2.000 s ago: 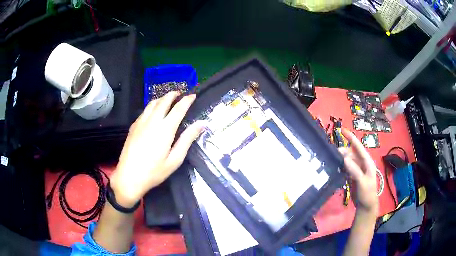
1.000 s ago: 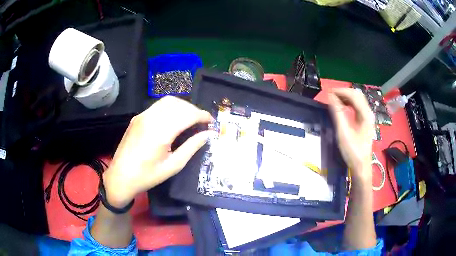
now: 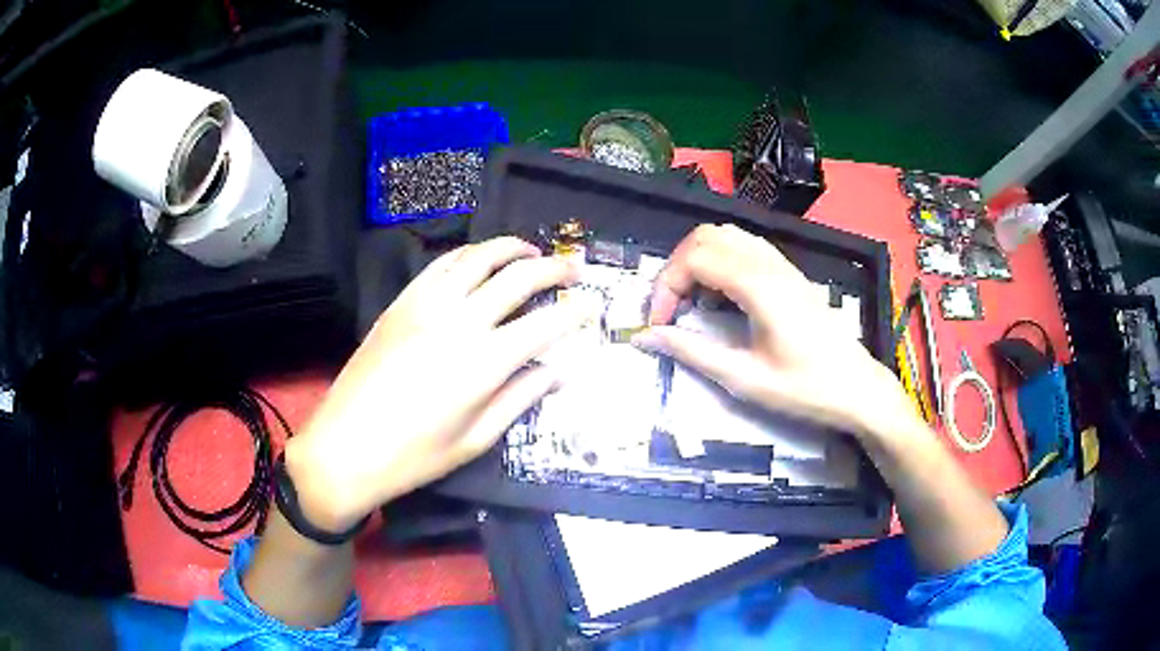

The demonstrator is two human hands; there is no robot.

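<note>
An open tablet (image 3: 763,426) with a glaring white interior and black strips lies in a black foam tray (image 3: 687,509). My left hand (image 3: 445,356) lies over the tablet's left end, fingertips at the board area near a small coppery piece (image 3: 569,234). My right hand (image 3: 776,337) is over the upper middle of the tablet. Its thumb and index finger pinch a small yellowish piece, seemingly the end of a flex cable (image 3: 628,333). The glare and my fingers hide what the left fingertips touch.
Another tray with a white panel (image 3: 649,560) lies underneath. Behind are a blue bin of small metal parts (image 3: 436,178), a round dish (image 3: 626,143) and a black finned block (image 3: 780,155). Label rolls (image 3: 229,204) and coiled black cable (image 3: 210,471) are left; circuit boards (image 3: 954,242) are right.
The tray was turned from a diagonal to a nearly level position. My right hand has moved from the tray's right edge onto the tablet beside my left hand and pinches the yellowish piece.
</note>
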